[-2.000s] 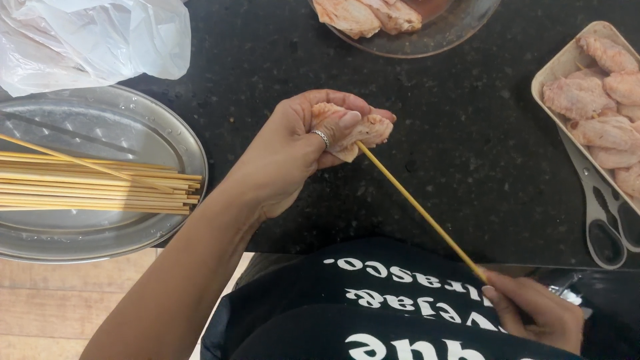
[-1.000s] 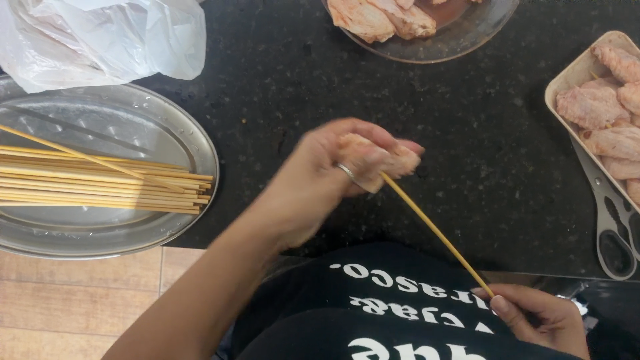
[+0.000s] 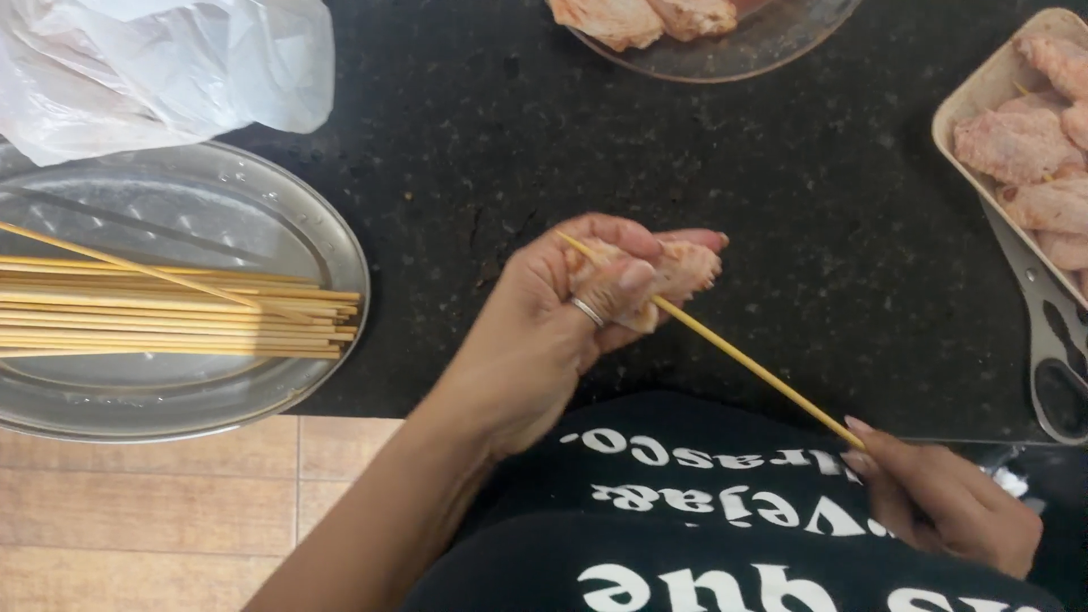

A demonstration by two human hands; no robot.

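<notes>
A piece of raw chicken (image 3: pixel 687 268) is held between the fingers and thumb of my left hand (image 3: pixel 569 306), which wears a ring. A wooden skewer (image 3: pixel 756 368) runs through the piece; its pointed tip shows on the far side, beside my left fingers. My right hand (image 3: pixel 948 497) grips the skewer's other end between thumb and fingertips, close to the counter's front edge. More wooden skewers (image 3: pixel 170 319) lie in a bundle on an oval metal platter (image 3: pixel 204 399) at the left, one lying slantwise on top.
At the right, a tray (image 3: pixel 950 127) holds raw chicken pieces (image 3: pixel 1016 144), with scissors (image 3: pixel 1045 340) partly beneath it. A glass dish (image 3: pixel 722 64) with more chicken (image 3: pixel 608 19) stands at the back of the dark stone counter (image 3: pixel 442 229). A white plastic bag (image 3: pixel 170 68) lies back left.
The skewer's pointed tip now shows beyond the chicken, where earlier frames do not show it. Both hands keep hold of the chicken and skewer.
</notes>
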